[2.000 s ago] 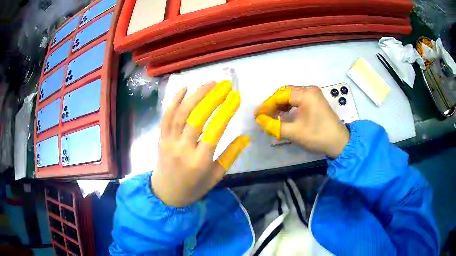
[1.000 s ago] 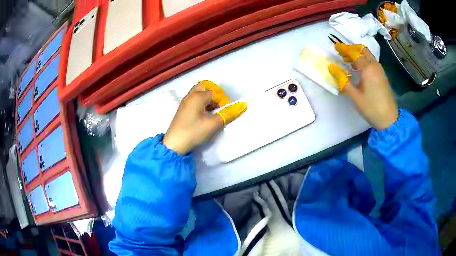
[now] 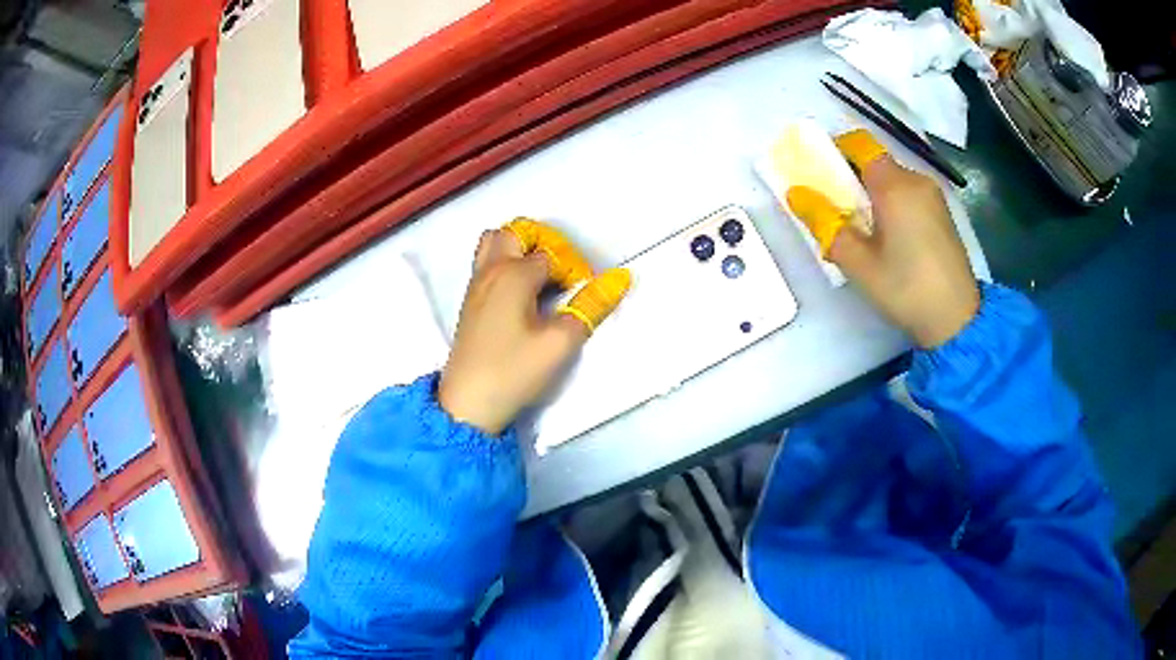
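Note:
A white phone back cover [image 3: 684, 316] with three dark lens circles at its right end lies tilted on the pale mat. My left hand [image 3: 522, 316], with orange-yellow finger cots, holds its left end, thumb on the surface and curled fingers at the far edge; the palm hides that end. My right hand [image 3: 903, 239], also with finger cots, grips a cream-yellow wiping pad [image 3: 802, 168] between thumb and finger, right of the cover and apart from it. The pad's right side is partly hidden by the fingers.
Stacked red foam trays [image 3: 387, 142] with pale gold pieces stand behind the mat. A red tray with bluish pieces [image 3: 123, 419] is at left. White wipes [image 3: 348, 335] lie at the mat's left. Black tweezers [image 3: 896, 129], a crumpled wipe [image 3: 903, 65] and a metal tin [image 3: 1064, 123] are at upper right.
My left hand has gone from spread open to holding the cover's end. My right hand has left the cover and moved right to grip the pad. The view has turned and shifted.

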